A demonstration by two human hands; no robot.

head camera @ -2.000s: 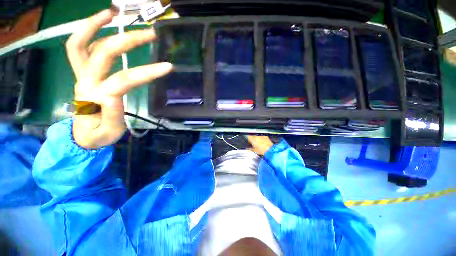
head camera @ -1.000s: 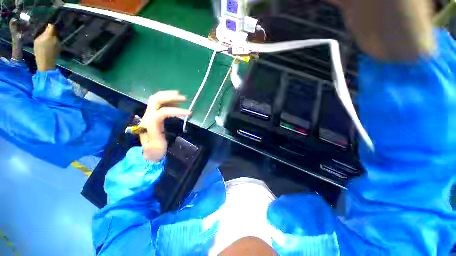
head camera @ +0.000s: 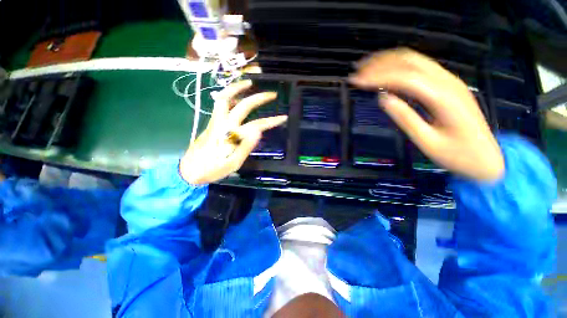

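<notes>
A black phone tray (head camera: pixel 346 127) lies on the bench in front of me, with dark smartphones (head camera: pixel 319 124) in its slots. Several show coloured or white strips at the bottom edge. My left hand (head camera: pixel 231 131) is over the tray's left end, fingers spread and empty, with a gold-coloured band on it. It partly covers the leftmost phone. My right hand (head camera: pixel 438 115) is blurred above the right part of the tray, fingers curved and covering phones there. A tiny glint shows at its thumb tip; I cannot tell if it holds something.
A white power strip (head camera: pixel 206 28) with coiled white cable (head camera: pixel 186 87) stands behind my left hand. A thick white cable (head camera: pixel 112 64) crosses the green mat (head camera: pixel 124 112). Black stacked trays (head camera: pixel 373 31) are behind. Another black tray (head camera: pixel 46 115) and a person's blue sleeve (head camera: pixel 56 217) are at left.
The view has swung back towards the tray. My left hand is now over the tray's left end. My right hand, close to the camera a second ago, is lower over the tray's right part.
</notes>
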